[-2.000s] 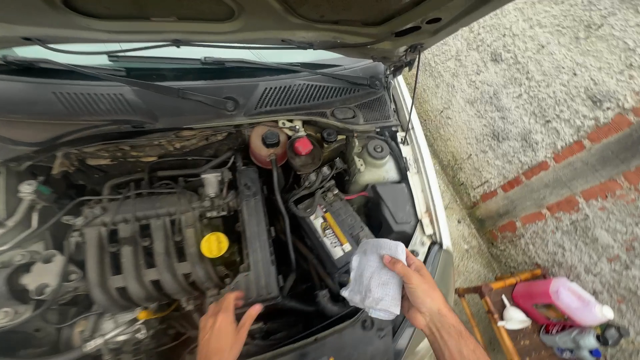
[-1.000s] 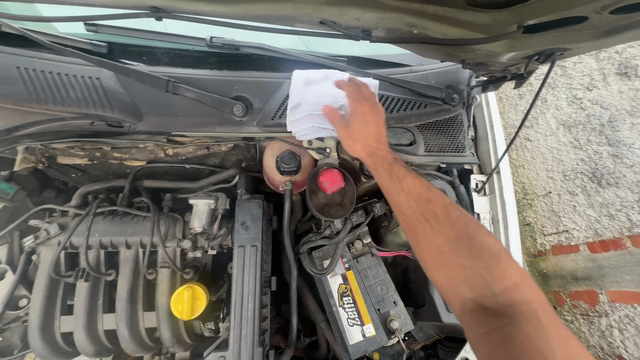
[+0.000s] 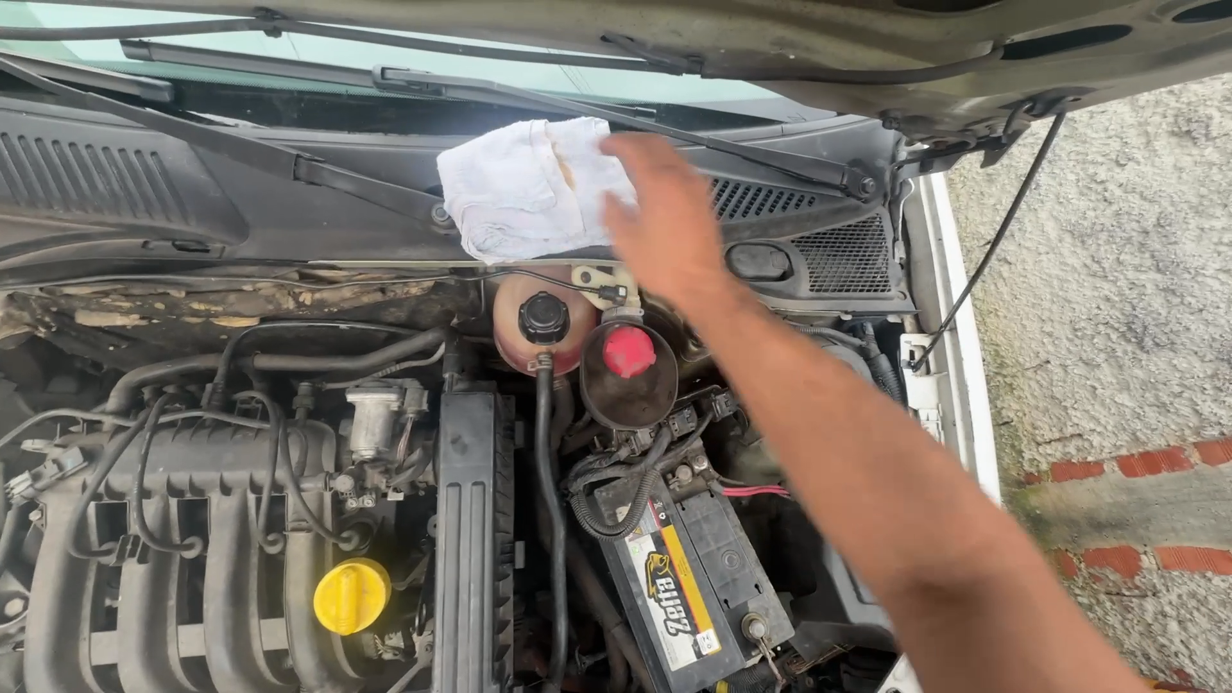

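A folded white cloth [image 3: 510,192] lies on the black plastic cowl below the windshield. My right hand [image 3: 664,212] is at the cloth's right edge, fingers bent and apart; whether they still touch it cannot be told. Just below the cloth sit the coolant reservoir [image 3: 520,332] with its black cap [image 3: 544,318] and, to its right, a red cap [image 3: 629,351] in a dark round cup. The Zetta car battery [image 3: 674,587] is further down, left of my forearm. My left hand is out of the frame.
The engine's intake manifold [image 3: 221,481] and yellow oil filler cap [image 3: 352,597] fill the left. Wiper arms [image 3: 366,197] cross above the cowl. The raised hood [image 3: 866,38] hangs overhead, with a thin black rod [image 3: 996,236] at the right. A rough wall stands beyond the fender.
Two seconds ago my right hand held the cloth near the battery; the cloth now lies on the cowl. My left hand has left the view. Since one second ago my right hand has shifted to the cloth's right edge.
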